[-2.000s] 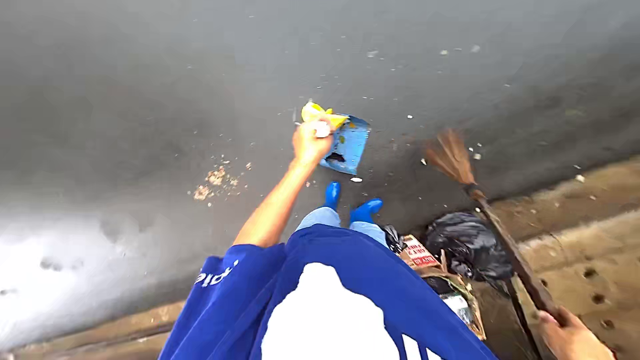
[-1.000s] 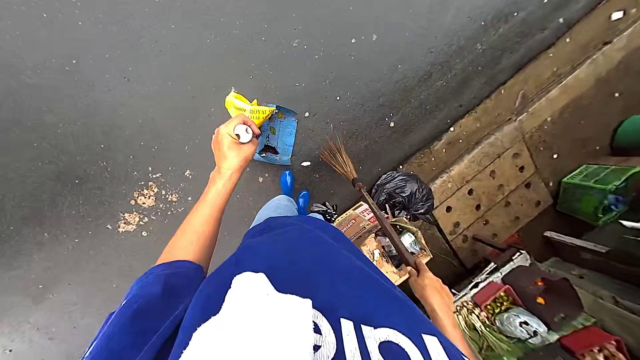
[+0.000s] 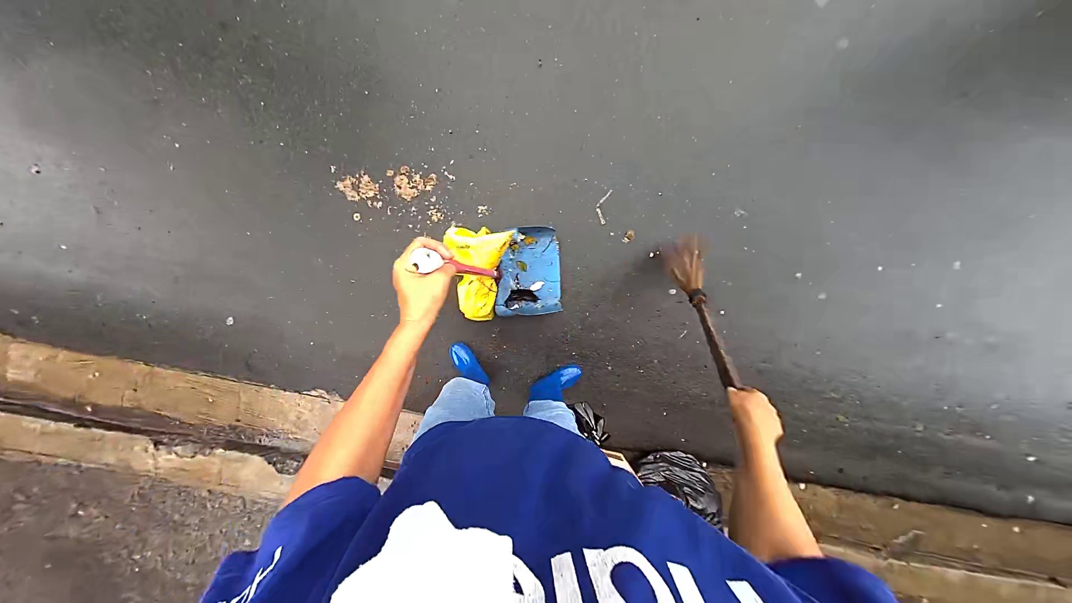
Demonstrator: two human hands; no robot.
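My left hand (image 3: 421, 289) is closed around the upright handle of a blue dustpan (image 3: 540, 272), near its white end. Bits of leaf and dark debris lie in the pan, and a yellow plastic bag (image 3: 477, 297) hangs at its back beside the handle. On the right, my right hand (image 3: 755, 416) grips the wooden handle of a stick broom (image 3: 710, 335). The broom's blurred bristles point away from me, to the right of the pan and apart from it. Crumbled light-brown litter (image 3: 410, 182) lies on the asphalt beyond the bag, to the left.
Behind my blue boots (image 3: 469, 363) runs a concrete curb (image 3: 209, 398). A black plastic garbage bag (image 3: 682, 477) sits against it, partly hidden by my shirt, with a smaller black bag (image 3: 590, 421) nearby. Small bits dot the wet asphalt (image 3: 796, 167).
The view has turned. My right hand has swung the broom outward and forward, away from the black garbage bag. My left hand keeps its hold on the dustpan.
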